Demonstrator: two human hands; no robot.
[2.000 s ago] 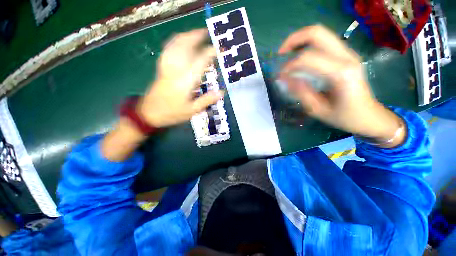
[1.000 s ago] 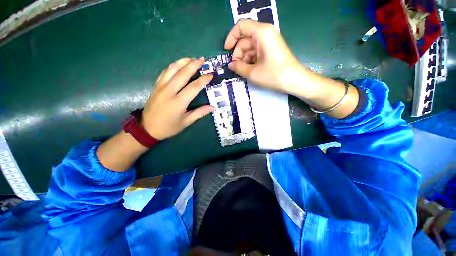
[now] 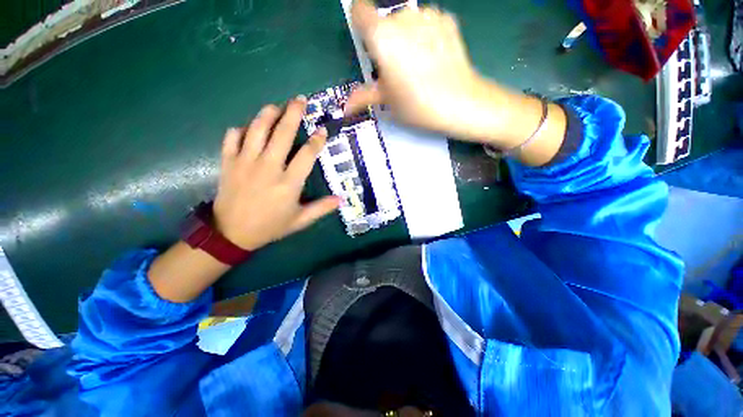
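The phone unit (image 3: 358,175) lies on the green bench, its dark circuitry end away from me, silvery-white frame towards me. My left hand (image 3: 265,175) lies along its left side, fingertips on the unit's left edge, thumb by the lower frame. My right hand (image 3: 419,69) is over the circuit end, blurred, its thumb touching the circuitry; whether it holds anything is hidden. The white sticker strip (image 3: 428,183) lies right of the phone, plain white at the near part; its far part is mostly under my right hand.
A red parts box (image 3: 623,37) with pale tan pieces is at the upper right, a white-tipped stub (image 3: 573,35) beside it. Spare sticker strips (image 3: 674,110) lie at the right. A worn pale rail (image 3: 61,32) runs at the upper left. A white strip (image 3: 23,305) is at the left edge.
My right hand has shifted from fingertips pinched at the circuit end to a blurred pose farther over the strip, thumb on the circuitry. My left hand still rests at the phone's left side.
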